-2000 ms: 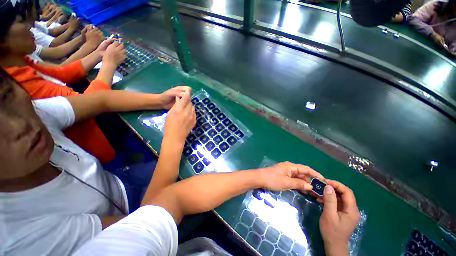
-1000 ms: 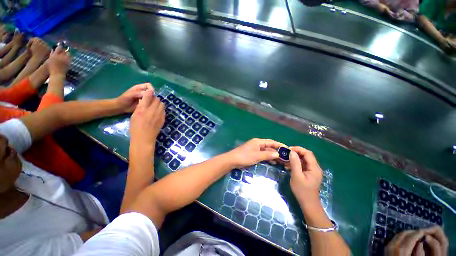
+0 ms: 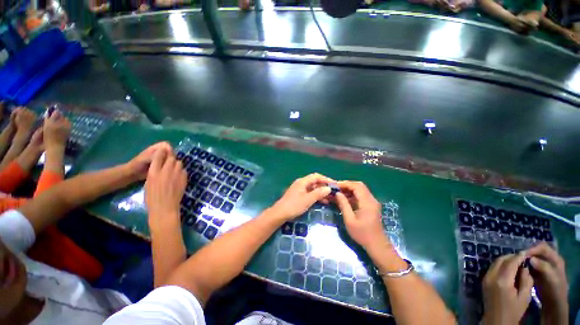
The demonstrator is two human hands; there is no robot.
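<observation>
My left hand and my right hand meet above the wearer's tray. Their fingertips pinch a small dark square piece between them, seen nearly edge-on and partly hidden by the fingers. Below the hands lies a clear blister tray on the green bench. Most of its pockets show green through. A couple of black pieces sit at its upper left. My right wrist wears a silvery bracelet.
Neighbours' hands work at the left and right, beside trays of black pieces. Beyond the bench edge strip, the dark belt carries several small units. A green post stands at the left, near blue sheeting. A white cord lies far right.
The view has turned, so the right neighbour's tray and hands show more. My hands stay together, and the piece has tilted from face-up to nearly edge-on.
</observation>
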